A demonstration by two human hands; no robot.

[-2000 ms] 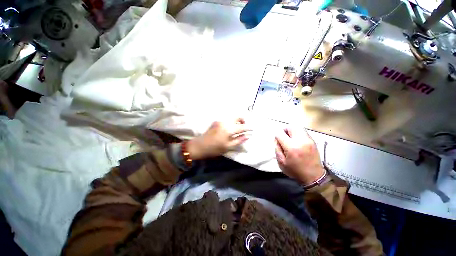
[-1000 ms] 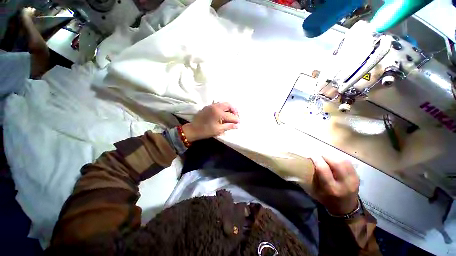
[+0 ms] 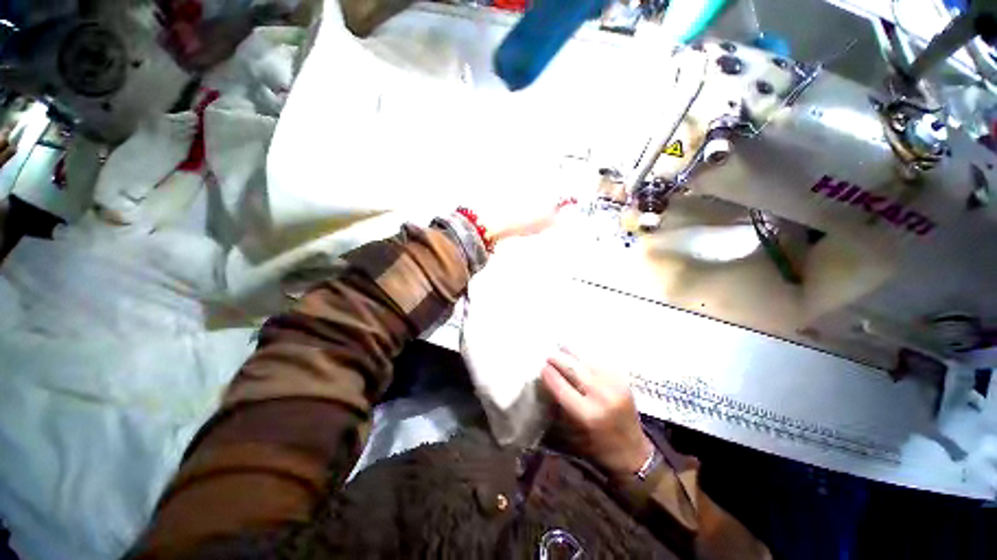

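A cream-white garment piece [image 3: 508,328] lies over the front edge of the sewing table, with more white cloth heaped at the left. My left hand [image 3: 530,222] reaches forward over the cloth beside the needle area; glare washes out its fingers, so its grip cannot be told. My right hand [image 3: 594,407] holds the cloth's near edge between thumb and fingers at the table's front edge. The presser foot and needle [image 3: 614,197] are just right of my left fingertips. The white machine head [image 3: 853,164] marked HIKARI extends to the right.
Thread snips [image 3: 776,247] lie under the machine arm. A blue bar [image 3: 547,42] and a green one [image 3: 698,18] hang above the table's back. A ruler [image 3: 765,413] is printed along the front edge. Another machine [image 3: 93,60] stands at the upper left, with red-trimmed white cloth nearby.
My left hand has moved forward and right to the needle area. My right hand has moved left and nearer my body with the cloth edge. The view has shifted, and the cloth is rearranged.
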